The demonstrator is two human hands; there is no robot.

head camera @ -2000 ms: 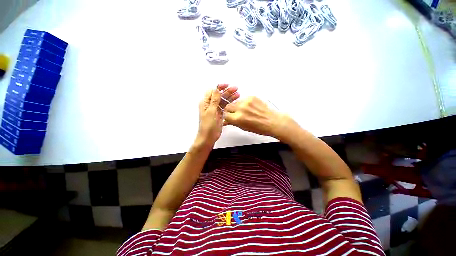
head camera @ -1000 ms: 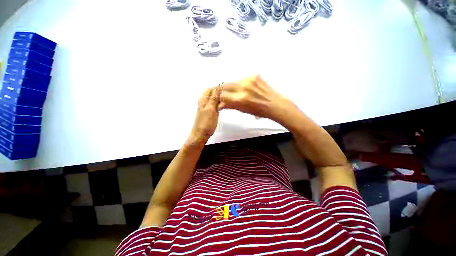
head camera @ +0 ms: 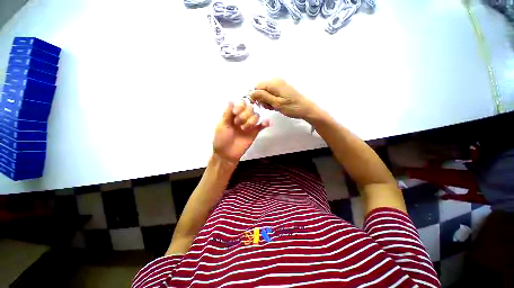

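My left hand is palm up over the table near its front edge, with its fingers curled. My right hand is just beyond and to the right of it, palm down, its fingertips closed on a small piece of white cable. The cable shows between the fingertips of both hands and looks pale against the white table. Its shape and ends are mostly hidden by the fingers. Several coiled cables lie loose on the table beyond my hands.
A heap of coiled cables lies at the far side of the white table. A stack of dark-blue boxes stands at the left edge. A yellowish seam runs down the right side. A dark tangled pile is at the far right corner.
My left hand has turned palm up and its fingers have curled. My right hand has shifted slightly and now sits beyond the left. The view has moved a little, so the heap sits higher.
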